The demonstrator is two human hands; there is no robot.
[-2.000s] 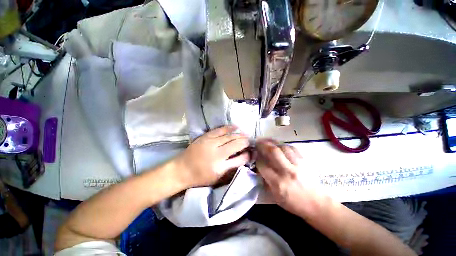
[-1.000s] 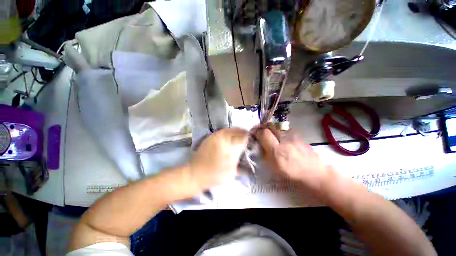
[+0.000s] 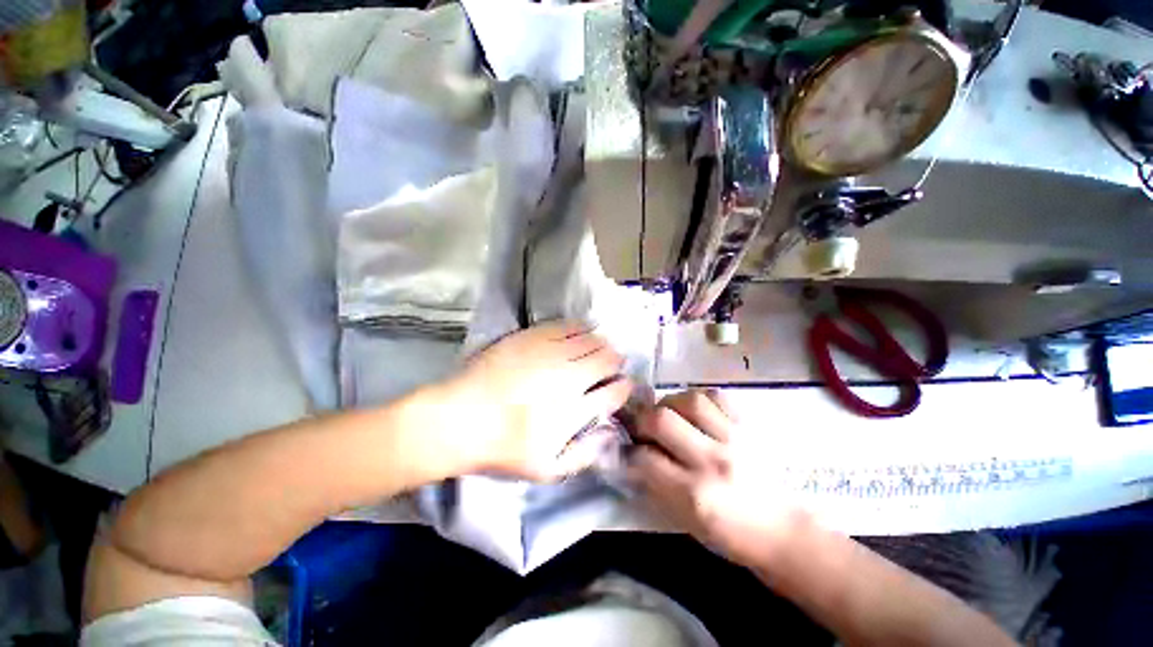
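Observation:
A light grey garment lies heaped left of the needle area, with a whiter pocket cloth on it. Part of the garment hangs over the table's near edge. My left hand lies on the garment and pinches its cloth at the fingertips. My right hand meets it from the right and holds the same cloth. The cloth between the fingers is blurred and partly hidden. The sewing machine head stands just beyond both hands, with a chrome guard on its front.
Red-handled scissors lie right of the needle area. A dark phone-like device is at the right edge. A purple device stands at left. A gold-rimmed dial sits on the head. A blue crate is below the table.
Both hands have moved nearer the table's front edge, away from the needle area, with the cloth. A fold of it hangs over the edge again. The whole view has also shifted.

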